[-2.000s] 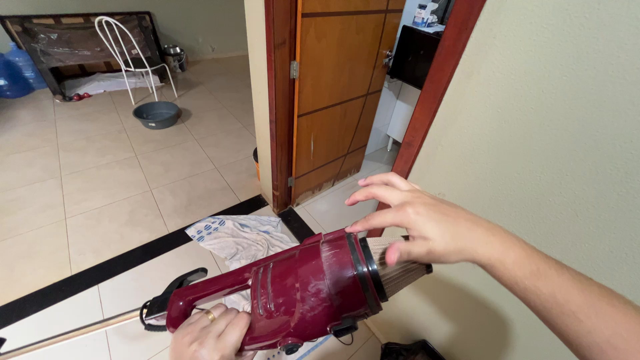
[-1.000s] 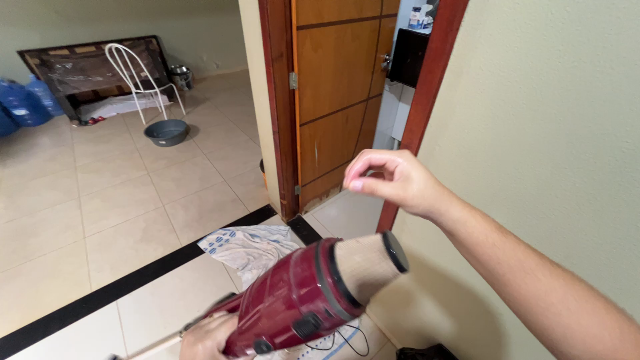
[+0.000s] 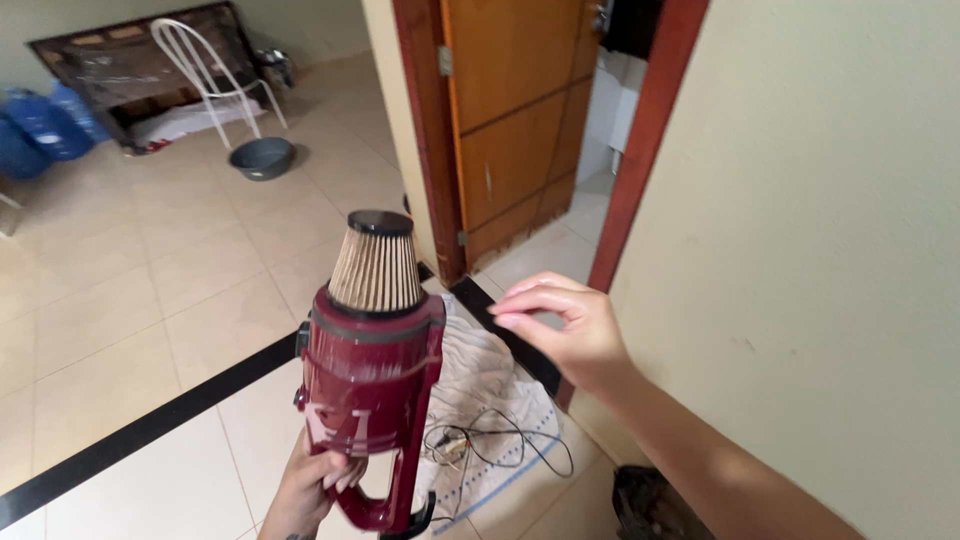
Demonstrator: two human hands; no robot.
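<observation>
My left hand [image 3: 319, 480], low in the head view, grips the handle side of a dark red handheld vacuum cleaner body [image 3: 367, 382]. The vacuum stands nearly upright, with its pleated cone filter [image 3: 377, 266] exposed on top, capped in black. To the right of the vacuum, my right hand [image 3: 566, 322] hangs in the air with thumb and fingertips brought together. Nothing shows between those fingertips, and the hand touches nothing. Behind and below the vacuum a white cloth [image 3: 480, 367] lies on the floor.
Thin black cable [image 3: 517, 431] lies looped over the cloth. A wooden door [image 3: 510, 112] stands ajar in a red-brown frame, beside a pale wall [image 3: 810, 225]. Farther off are a grey basin [image 3: 261, 159], a white metal chair [image 3: 199, 67] and blue water jugs [image 3: 45, 127]. A black bag [image 3: 652, 502] sits lower right.
The vacuum has swung from lying aslant, filter to the right, to nearly upright with the filter on top. My right hand, spread by the filter two seconds ago, is now apart from it with fingertips together.
</observation>
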